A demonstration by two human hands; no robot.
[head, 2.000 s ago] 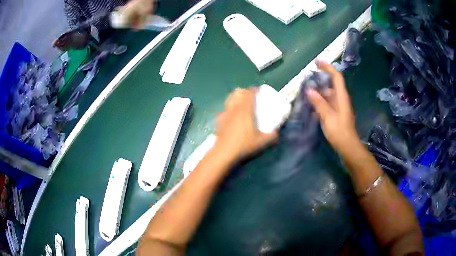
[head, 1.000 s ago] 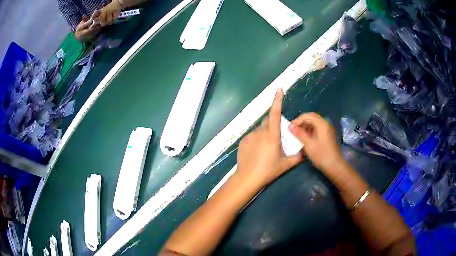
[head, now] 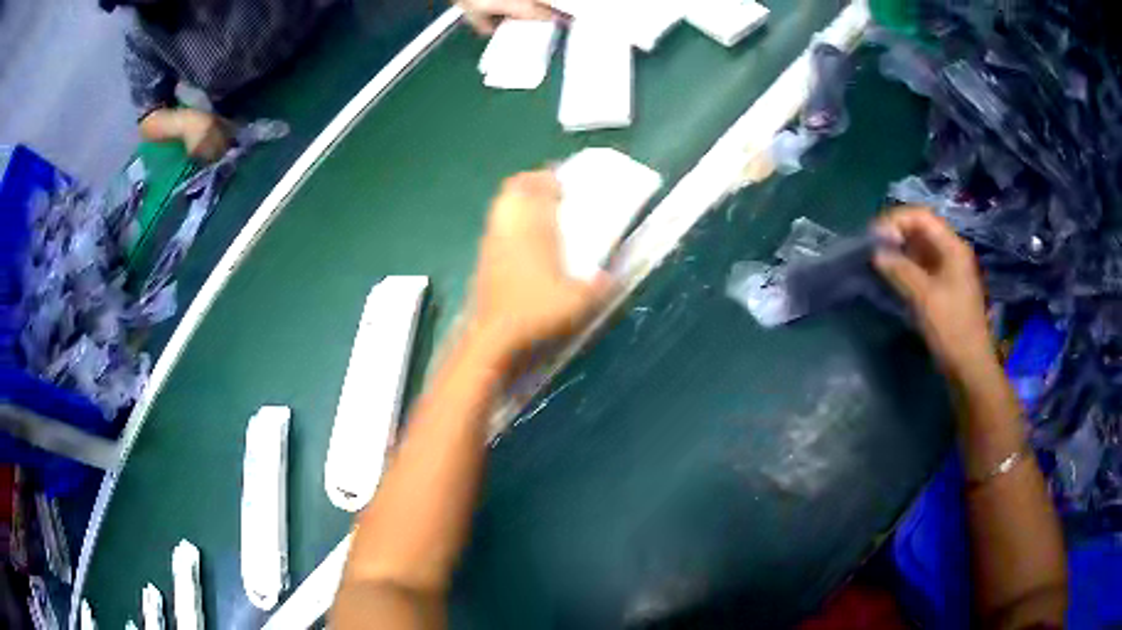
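My left hand [head: 529, 265] is blurred and closed around a white carton [head: 603, 203] above the conveyor's near edge; its wide end shows past my fingers. My right hand [head: 929, 265] pinches a limp grey-purple poly bag [head: 837, 278] over the dark green work surface, left of the bag heap [head: 1046, 135]. The bag's crinkled clear end points left. The bag and the carton are apart.
The green conveyor belt [head: 308, 332] carries spaced white cartons [head: 378, 391], with several bunched at the top. A white guide rail [head: 701, 203] divides belt and work surface. Another person's hands [head: 197, 133] are across the belt. Blue bins stand at left and right.
My left hand has moved up and left over the rail with a carton. My right hand has moved right, away from the carton, and now holds a bag. The cartons on the belt have shifted.
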